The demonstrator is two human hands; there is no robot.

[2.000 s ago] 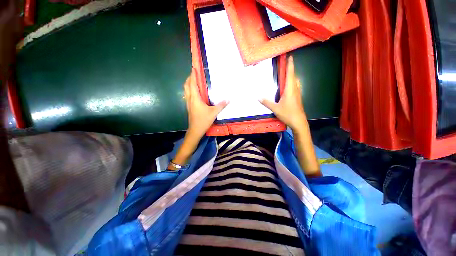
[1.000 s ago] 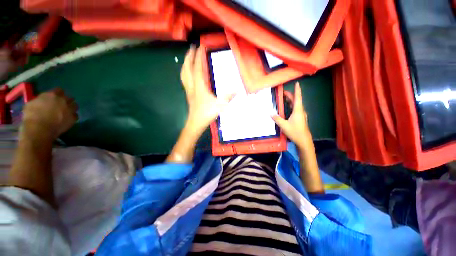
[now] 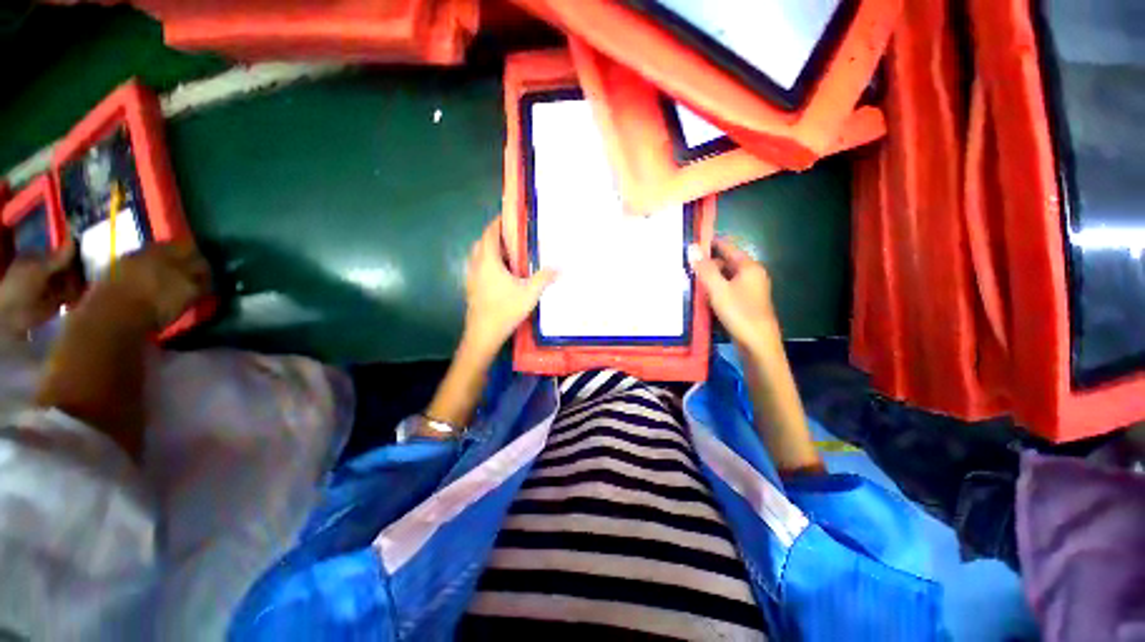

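Observation:
A tablet (image 3: 613,270) with a plain white screen sits in a red-orange foam tray (image 3: 612,363) on the dark green bench, in front of me. Its upper right corner is hidden under another tilted foam tray. My left hand (image 3: 500,291) grips the tray's left edge, with the thumb over the screen's edge. My right hand (image 3: 737,291) is at the tray's right edge, thumb and fingers at the tablet's black border.
Tilted foam trays with tablets (image 3: 766,38) overlap at the upper right. Upright foam trays (image 3: 923,238) lean at the right beside a large tablet (image 3: 1111,188). At the left, a neighbour's hands (image 3: 151,282) work on an opened device in a foam tray (image 3: 153,163).
My left hand has moved down from the tray's upper left to its lower left edge. My right thumb has moved up along the right edge. A foam tray has appeared under the left neighbour's hands.

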